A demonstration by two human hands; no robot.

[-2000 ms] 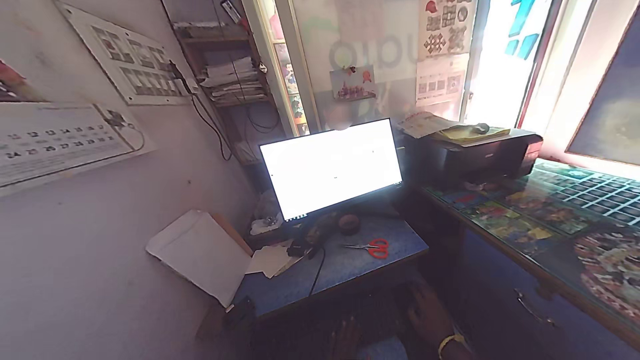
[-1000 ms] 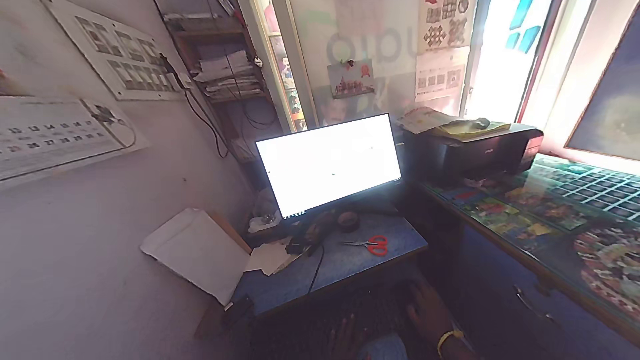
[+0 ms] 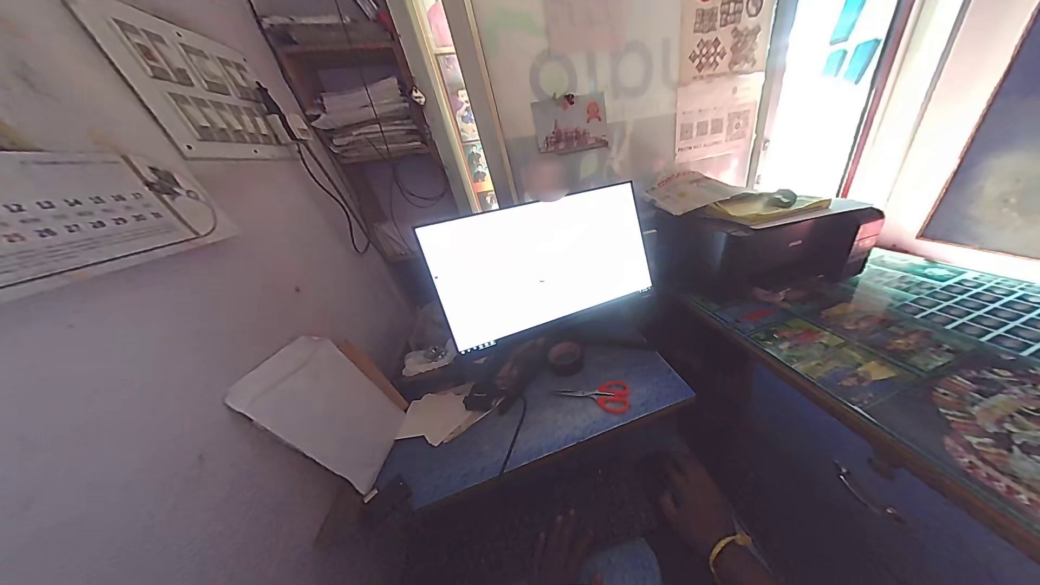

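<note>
My right hand [image 3: 691, 500], with a yellow band at the wrist, rests over a dark computer mouse [image 3: 656, 471], hard to make out in the shade, on the lower shelf. Nearer the bottom edge, my left hand [image 3: 562, 546] lies with fingers spread on or just over a dark keyboard [image 3: 487, 520]. Above them stands a lit monitor [image 3: 536, 268] with a mostly white screen. Red-handled scissors [image 3: 611, 396] lie on the blue desktop [image 3: 561, 426], beside a roll of tape [image 3: 565, 357]. A black cable crosses the desktop to its front edge.
A white envelope [image 3: 321, 406] leans at the left wall beside loose papers [image 3: 439, 414]. To the right, a black Epson printer [image 3: 792, 252] carries papers at the end of a glass-topped counter [image 3: 853, 357]. Shelves of stacked papers [image 3: 370, 122] stand behind, near a wall switchboard [image 3: 187, 81].
</note>
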